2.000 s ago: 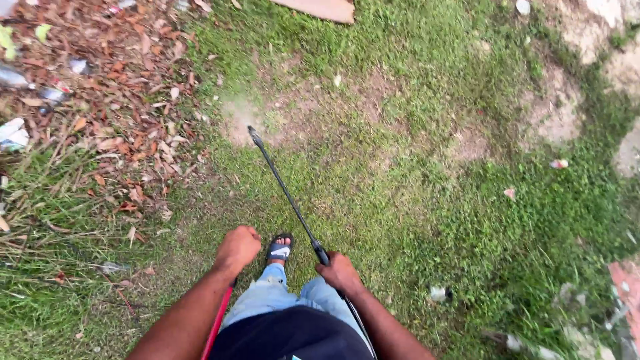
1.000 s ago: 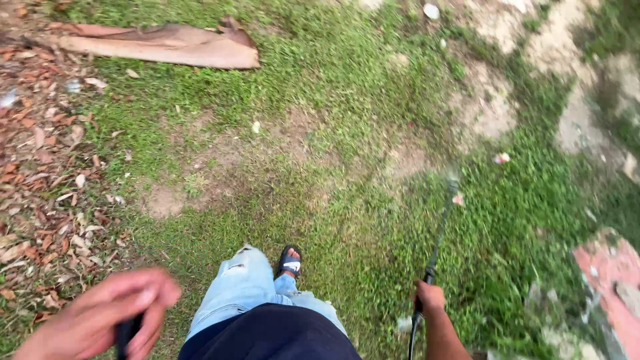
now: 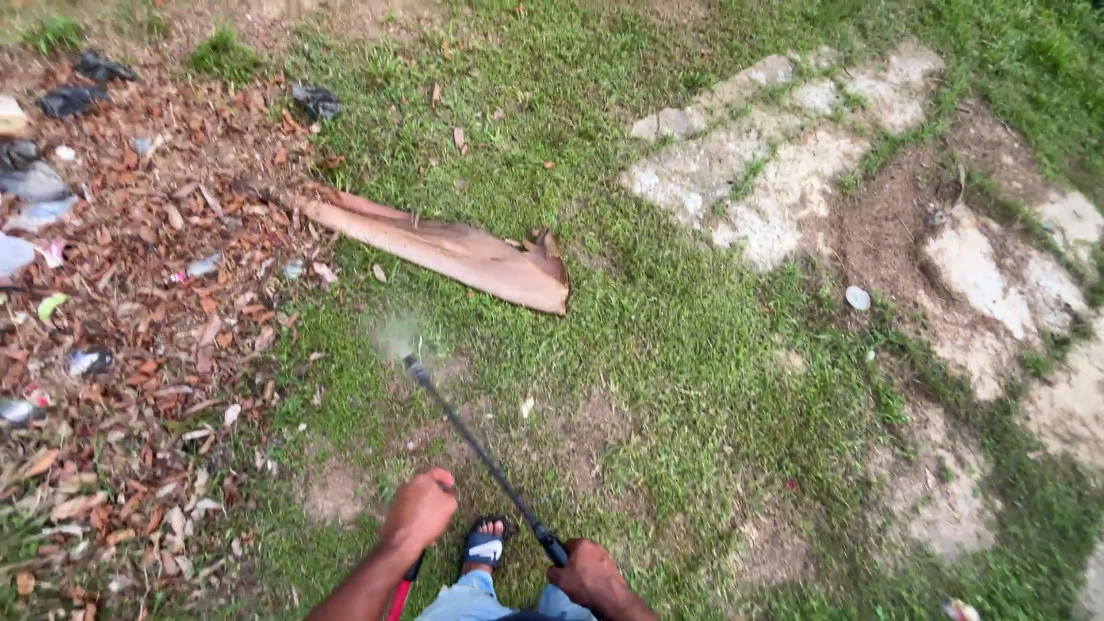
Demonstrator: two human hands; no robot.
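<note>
My right hand [image 3: 591, 571] grips the dark handle of a spray wand [image 3: 483, 457], whose thin black tube slants up and left over the grass. A fine mist [image 3: 397, 335] hangs around its nozzle. To the left, my left hand [image 3: 420, 509] is closed on the black end of a red lever [image 3: 403, 591]; the lever's lower part is out of view. Between my hands, a sandalled foot [image 3: 486, 545] stands on the grass.
A long dried palm sheath [image 3: 448, 254] lies on the grass ahead. Leaf litter [image 3: 207, 302] mixed with plastic scraps and a black plastic bag [image 3: 316, 101] spreads at left. Broken pale slabs [image 3: 776, 181] and a small white disc [image 3: 857, 297] lie at right.
The wand has swung from the right, one second ago, to the left. My left hand has moved in towards my body's middle. The view has shifted forward, showing more ground ahead.
</note>
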